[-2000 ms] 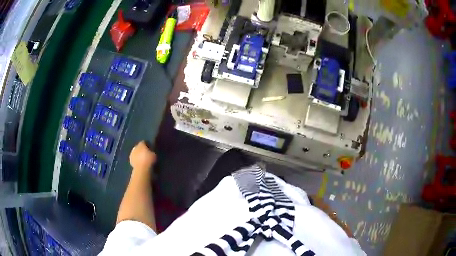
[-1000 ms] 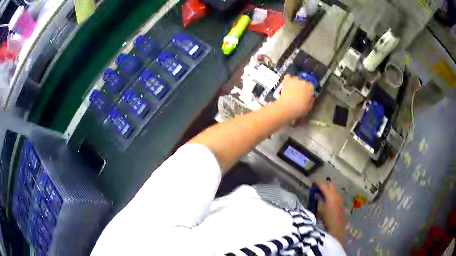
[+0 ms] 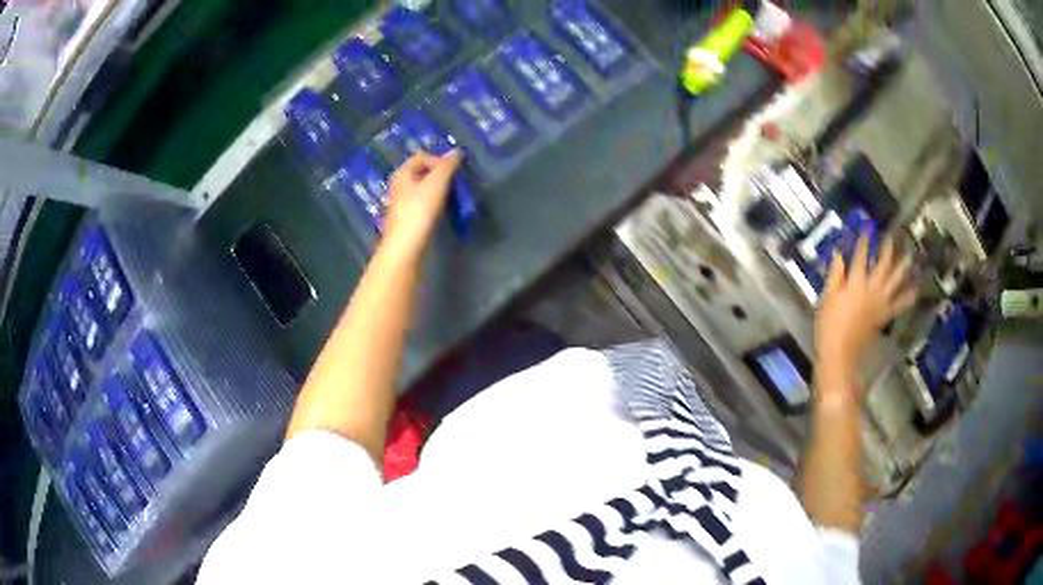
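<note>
My left hand [image 3: 419,197] holds a blue phone unit [image 3: 462,203] by its end, tilted, over the near edge of the blister tray [image 3: 538,146]. The tray holds two rows of blue units on the dark bench. My right hand [image 3: 860,280] lies with fingers spread at the left fixture [image 3: 798,197] of the machine, over another blue unit [image 3: 852,238]; its fingertips cover part of that unit. Whether it grips the unit is unclear. The right fixture [image 3: 940,352] also holds a blue unit.
A tray stack [image 3: 217,331] stands at the left, beside a dark smartphone [image 3: 275,272] on the bench. A yellow-green marker [image 3: 715,53] and a red bag [image 3: 791,48] lie at the back. The control screen [image 3: 781,374] is on the machine front. A green conveyor [image 3: 160,126] runs behind the tray.
My left hand has moved from the left fixture to the tray with a blue unit. My right hand has moved from the machine's front edge up to the left fixture. The view has turned left.
</note>
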